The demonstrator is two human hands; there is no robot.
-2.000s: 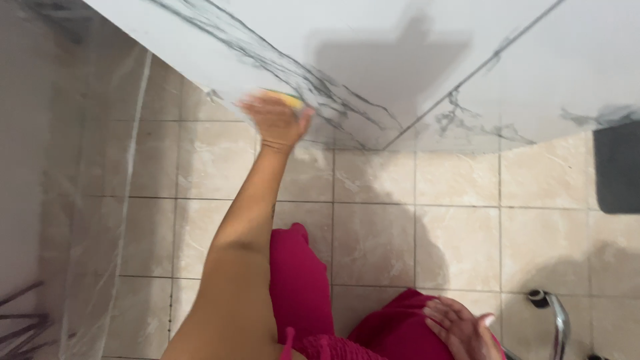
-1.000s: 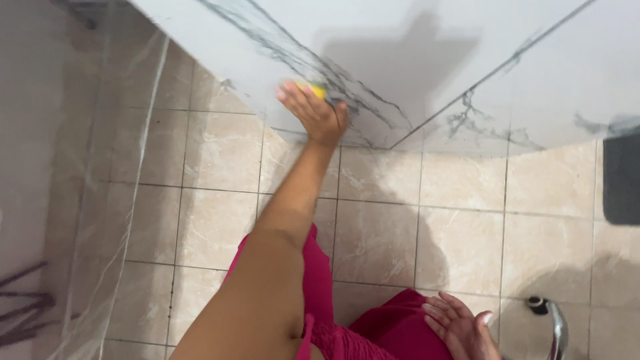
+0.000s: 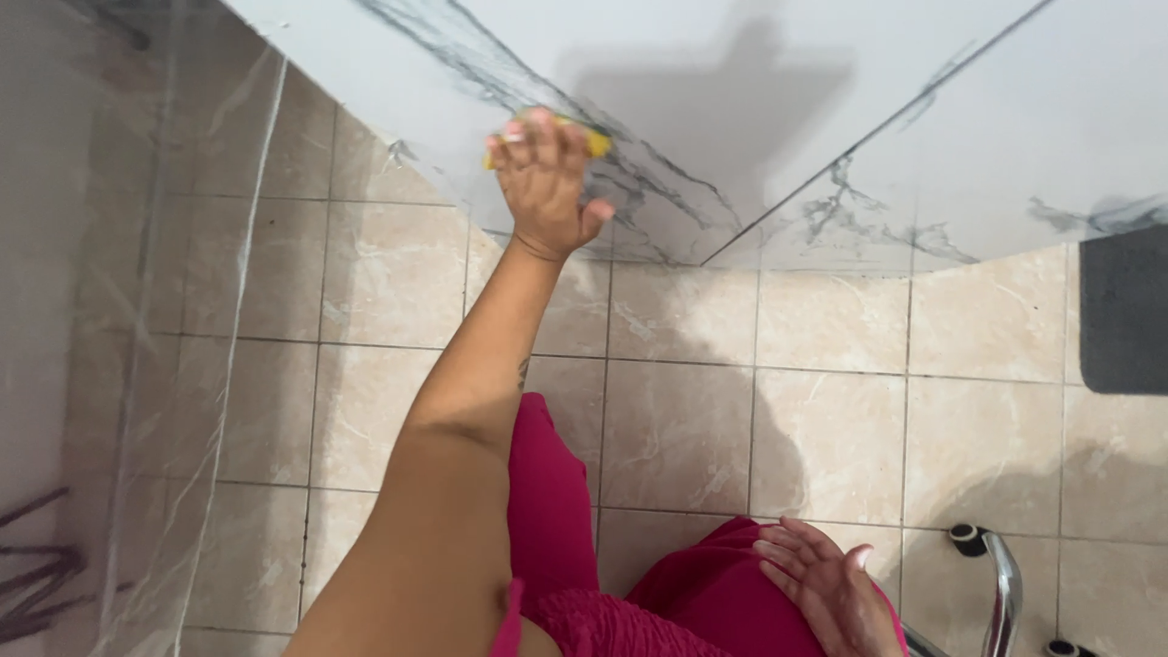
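Observation:
My left hand [image 3: 545,187] is stretched forward, its back toward me, pressing a yellow sponge or cloth [image 3: 598,143] against a white marble-patterned panel [image 3: 666,128]. The yellow piece shows past the fingertips and on both sides of the fingers; the rest is hidden beneath the hand. Grey veins run across the panel around it. My right hand [image 3: 826,579] rests palm up on the pink clothing [image 3: 730,584] over my leg, fingers loosely spread, with nothing in it.
Beige floor tiles [image 3: 830,438] lie below the panel. A glossy, see-through or reflective surface [image 3: 128,365] stands at the left. A chrome furniture leg [image 3: 1006,584] with a black-edged foot is at the lower right. A dark grey flat object [image 3: 1127,315] lies at the right edge.
My left hand, with the yellow piece, moved right across the panel, then slightly back left and farther up it. My right hand has stayed on my leg.

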